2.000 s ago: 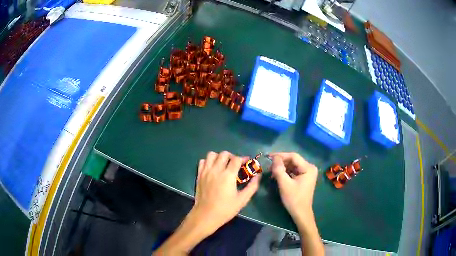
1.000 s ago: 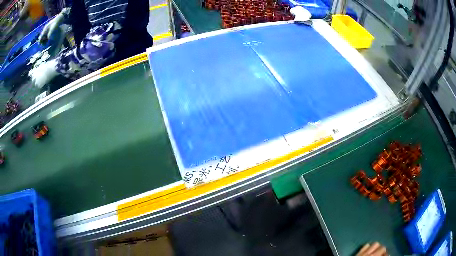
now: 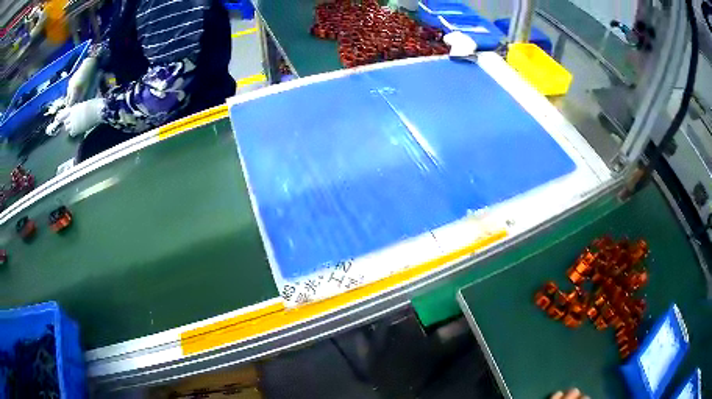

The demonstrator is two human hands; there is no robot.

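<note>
Only a small part of one hand (image 3: 568, 394) shows, cut off by the bottom edge at the right. It looks like my left hand. What it holds, if anything, is hidden. My right hand is out of the picture. The unworked coil pile (image 3: 605, 284), orange-brown, lies on the green bench (image 3: 515, 331) at the right. Two blue small parts bins with white contents stand below it at the right edge, the nearer-to-pile one (image 3: 662, 351) more fully visible and the other (image 3: 688, 387) cut off.
The green conveyor belt (image 3: 156, 241) carries several coils at left. A blue sheet on white board (image 3: 398, 171) covers its right part. A black parts crate (image 3: 39, 351) is at lower left. A person with white gloves stands across. A yellow bin (image 3: 539, 68) is at upper right.
The view has swung left from the bench to the conveyor. Both hands were over the bench with a coil pair in the left; now only one hand's edge shows, lower than a second ago.
</note>
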